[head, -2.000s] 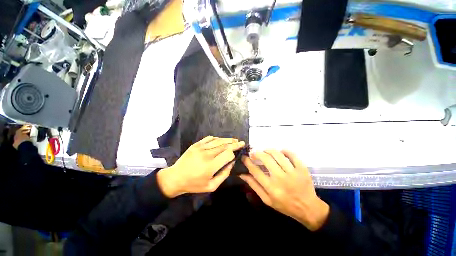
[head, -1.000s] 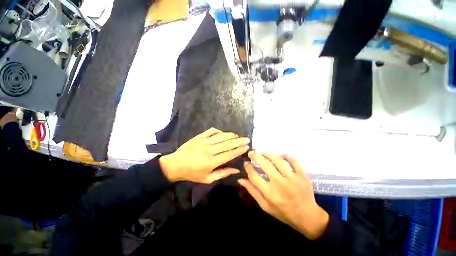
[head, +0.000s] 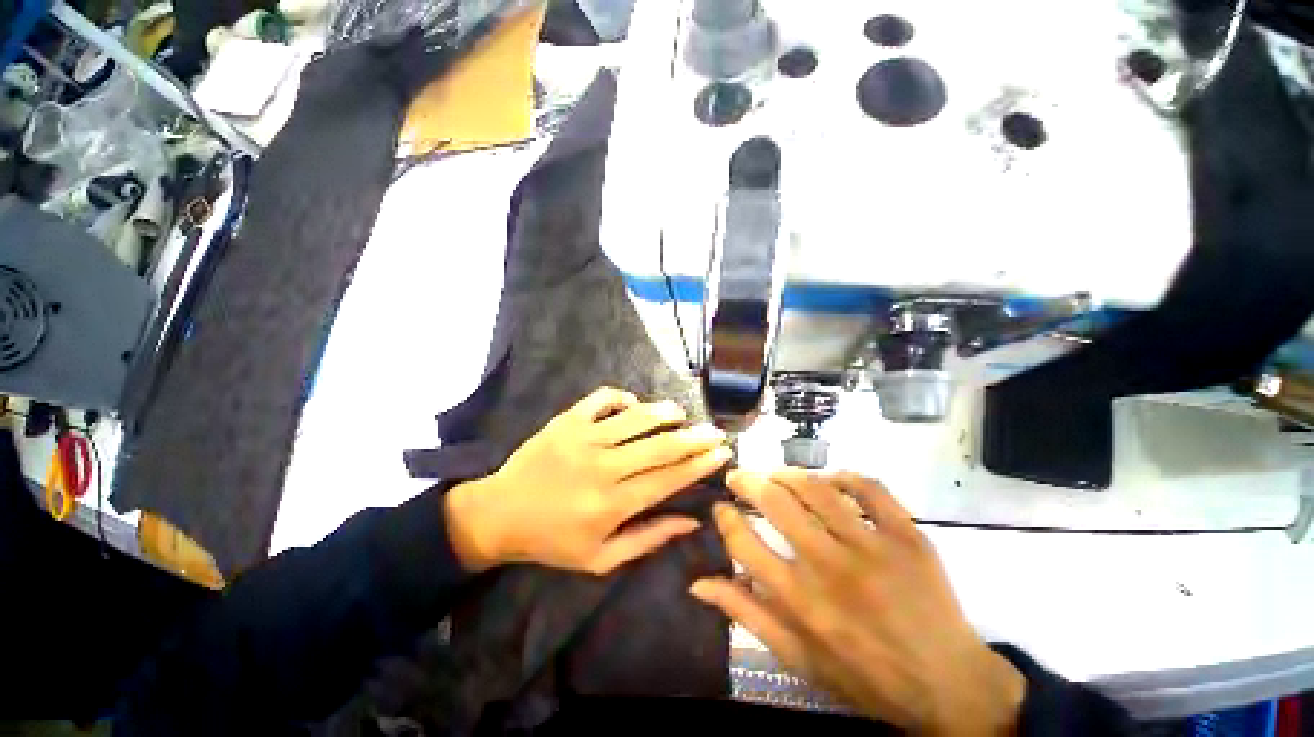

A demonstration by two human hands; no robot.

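A dark charcoal fabric panel (head: 569, 324) lies on the white table under the sewing machine head (head: 951, 159) and hangs over the front edge toward my lap. My left hand (head: 591, 490) lies flat on the panel with its fingers together, pressing it just in front of the machine's chrome guard (head: 742, 303). My right hand (head: 850, 576) is at the panel's right edge, fingertips touching the cloth near my left fingertips. The needle and presser foot are hidden behind the guard and machine head.
More dark cut cloth (head: 267, 274) lies at left over brown card (head: 468, 101). A grey motor box (head: 72, 303) and red and yellow-orange scissors (head: 68, 468) are far left. A black phone (head: 1052, 446) lies on the machine bed, partly covered. Dark cloth (head: 1247, 216) hangs over the machine at right.
The view has shifted, so the machine head now looms larger and lower. The panel has moved forward toward the guard under both hands, and more cloth shows at the front edge.
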